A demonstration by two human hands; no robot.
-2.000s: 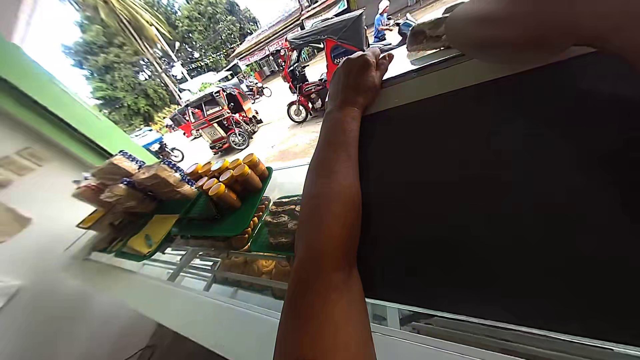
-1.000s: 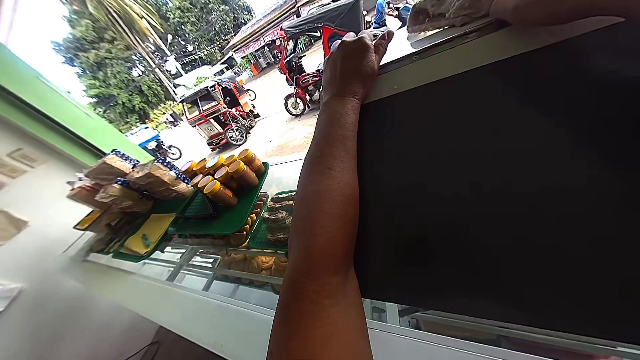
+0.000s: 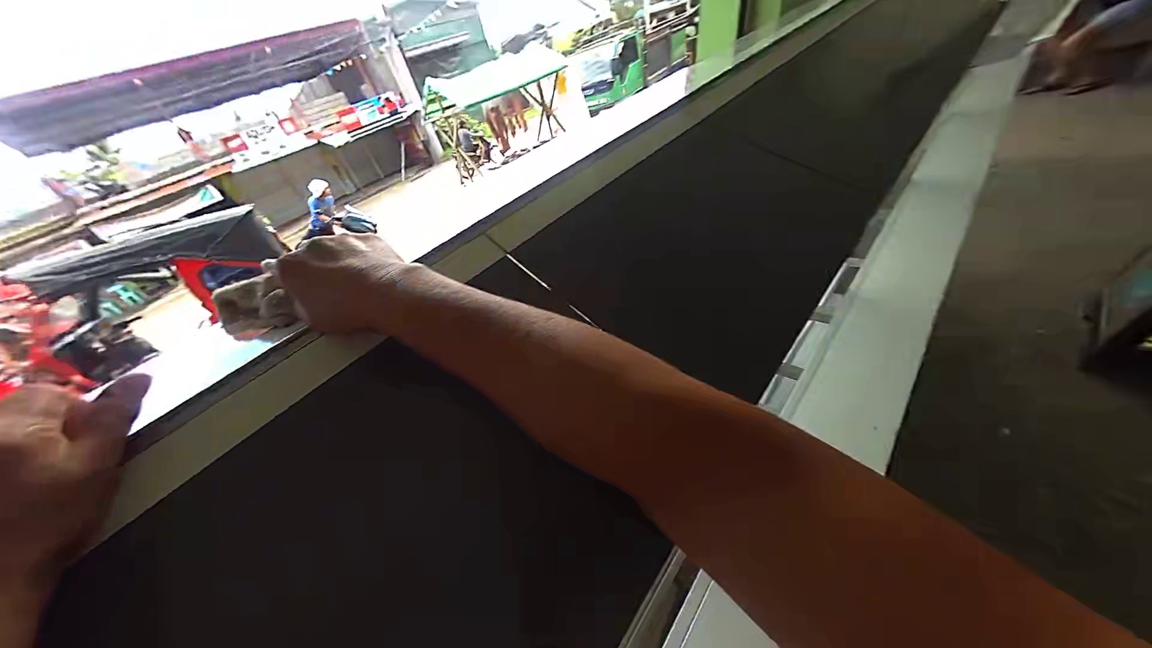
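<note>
A crumpled, brownish-gray cloth (image 3: 245, 304) is bunched under the fingers of my right hand (image 3: 337, 283), against the glass surface just beyond the light top edge (image 3: 531, 211) of a display counter. My right forearm crosses the counter's dark top panel (image 3: 360, 504) from the lower right. At the left border of the view, my left hand (image 3: 63, 450) lies over the same light edge, blurred, with its thumb raised. Its far fingers are cut off by the picture, so their grip does not show.
A white ledge (image 3: 936, 261) runs along the near side of the counter. Part of another person's limb (image 3: 1071, 54) shows at the upper right. Outside are a red tricycle (image 3: 45, 342), a person in blue by a motorbike (image 3: 321, 207), stalls and a green truck (image 3: 621, 67).
The view has swung far to the right; the trays of jars and bread are out of sight. My right hand with the cloth, earlier at the upper right border, now shows whole.
</note>
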